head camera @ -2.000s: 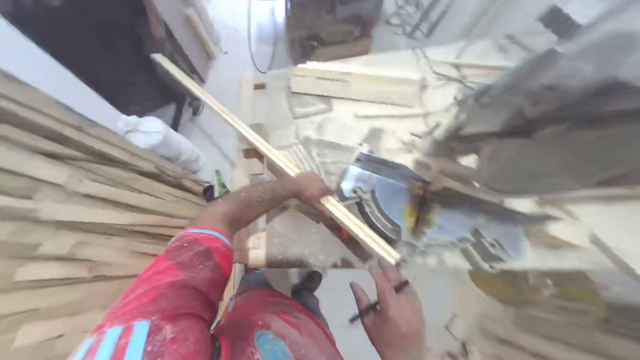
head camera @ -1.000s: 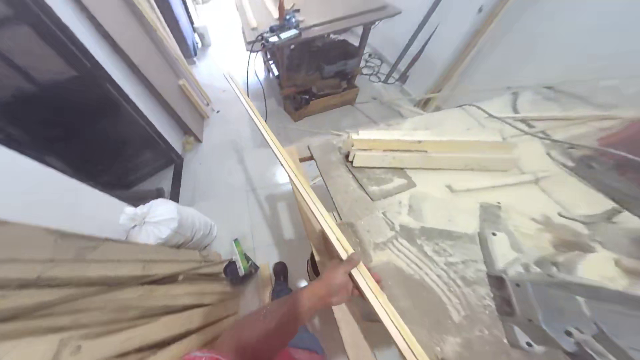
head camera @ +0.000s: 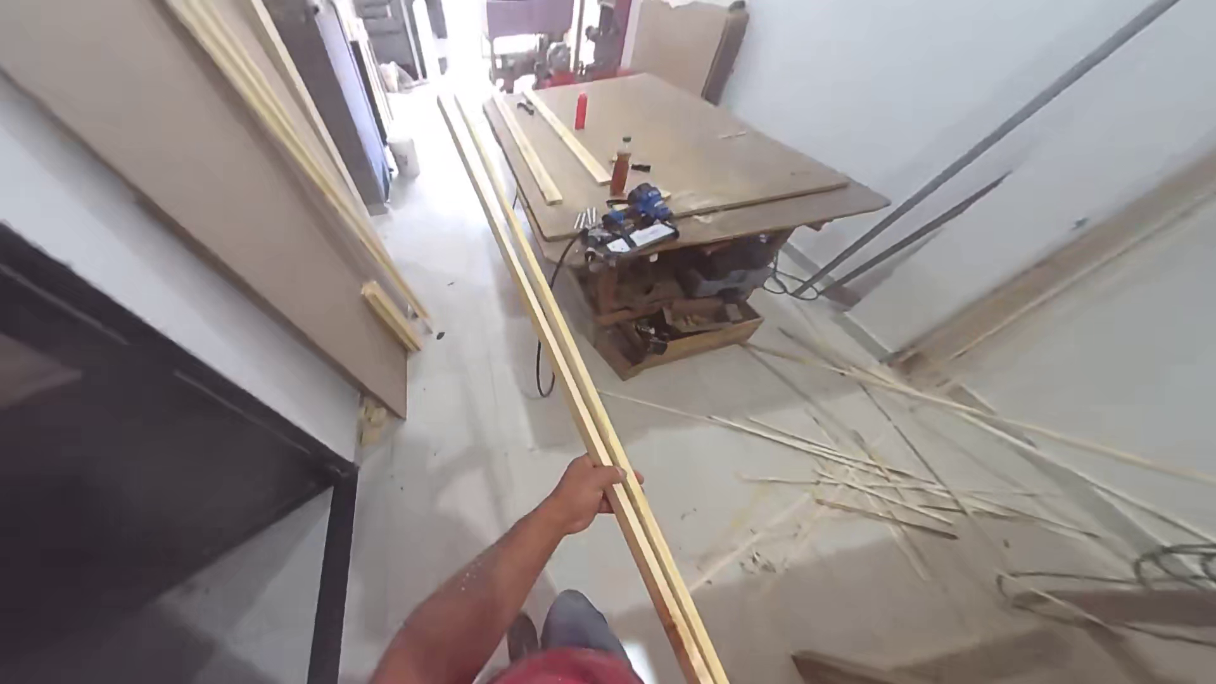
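Observation:
My left hand (head camera: 591, 494) grips two long wooden strips (head camera: 546, 318) side by side, fingers wrapped around them near their lower part. The strips slant from the bottom centre up toward the bright far end, passing along the left side of a wooden worktable (head camera: 703, 133). On the table lie two shorter wooden strips (head camera: 570, 138), a blue power tool (head camera: 649, 202), an amber bottle (head camera: 620, 169) and a red bottle (head camera: 580, 110). My right hand is out of view.
Thin wood offcuts (head camera: 855, 484) are scattered over the floor at right. A wooden box (head camera: 693, 332) sits beneath the table, and a black cable (head camera: 540, 366) hangs beside it. A brown panel (head camera: 285, 256) and more strips (head camera: 285, 133) lean at the left wall.
The view has swung from the saw bench to the worktable. My left hand still holds the strips; my right hand, seen two seconds ago holding a dark slim item, has left view.

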